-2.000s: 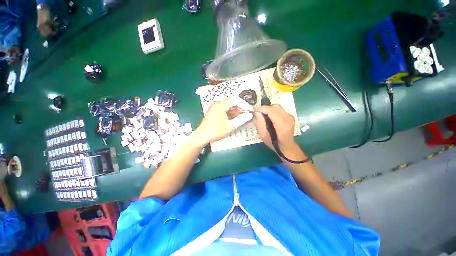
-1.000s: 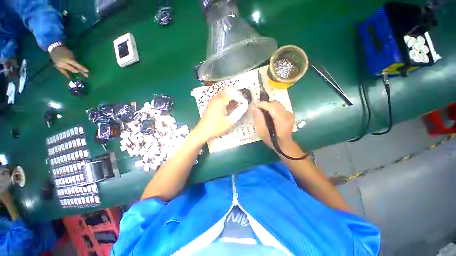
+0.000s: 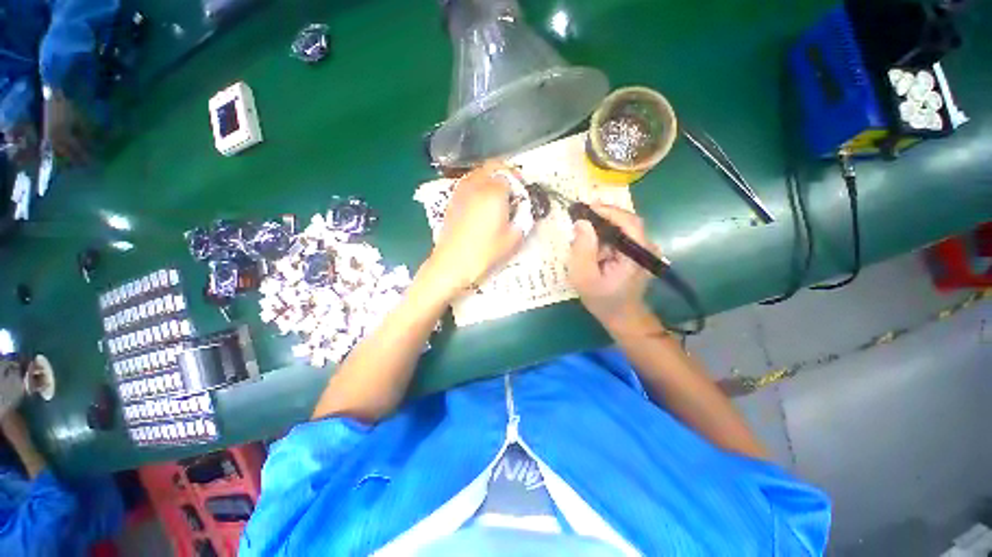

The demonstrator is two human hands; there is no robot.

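My right hand (image 3: 611,267) is shut on the black soldering iron (image 3: 622,239), its tip pointing up-left. My left hand (image 3: 481,223) is closed around a dark wired assembly (image 3: 538,201) near the iron tip; white covers show on its fingertips. The fingers hide part of the assembly. Both hands are above the cream work sheet (image 3: 544,285). A heap of small white parts (image 3: 337,299) lies left of the sheet, with dark wired assemblies (image 3: 228,242) at its upper left.
The clear extractor hood (image 3: 511,98) stands above the sheet. The yellow pot (image 3: 631,136), tweezers (image 3: 727,174) and blue soldering station (image 3: 843,93) are right. A parts tray (image 3: 158,359) and white device (image 3: 235,118) are left. Blue-sleeved workers sit at the left edge.
The iron has turned from nearly upright to slanting down-right. My left hand has rotated over the assembly. The white device has moved left, and another worker's hand has withdrawn from the dark assembly at upper left.
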